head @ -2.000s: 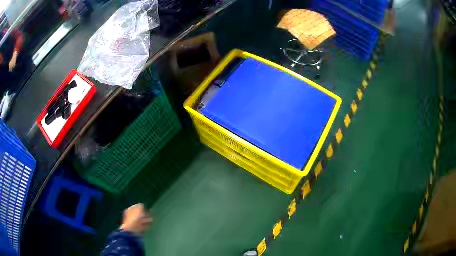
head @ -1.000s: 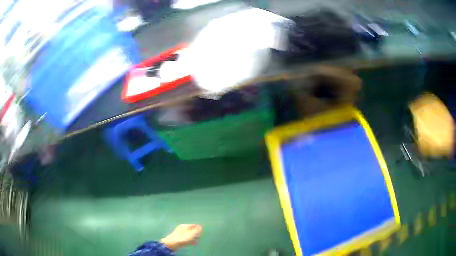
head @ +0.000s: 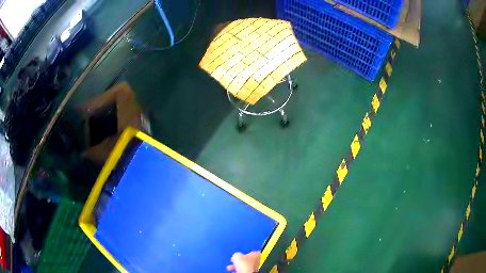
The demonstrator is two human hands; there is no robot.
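A yellow crate (head: 213, 181) with a flat blue cover (head: 170, 213) stands on the floor at the lower left. A hand, which looks like my right hand (head: 246, 262), shows small and cut off at the bottom edge, over the crate's near right corner. Its fingers point left; I cannot tell whether it touches the crate or holds anything. My left hand is not in view.
A wheeled stool (head: 253, 58) with a yellowish seat stands ahead. Blue crates (head: 341, 40) stand behind it. Yellow-black tape (head: 342, 170) runs along the right. A bench with tangled black cords (head: 32, 101) is at left, above a cardboard box (head: 125, 106) and green crate (head: 64, 234).
The view has swung right and moved closer to the stool. The yellow crate now sits lower left. The hand seen earlier, with a dark blue sleeve, is replaced by one at the crate's corner.
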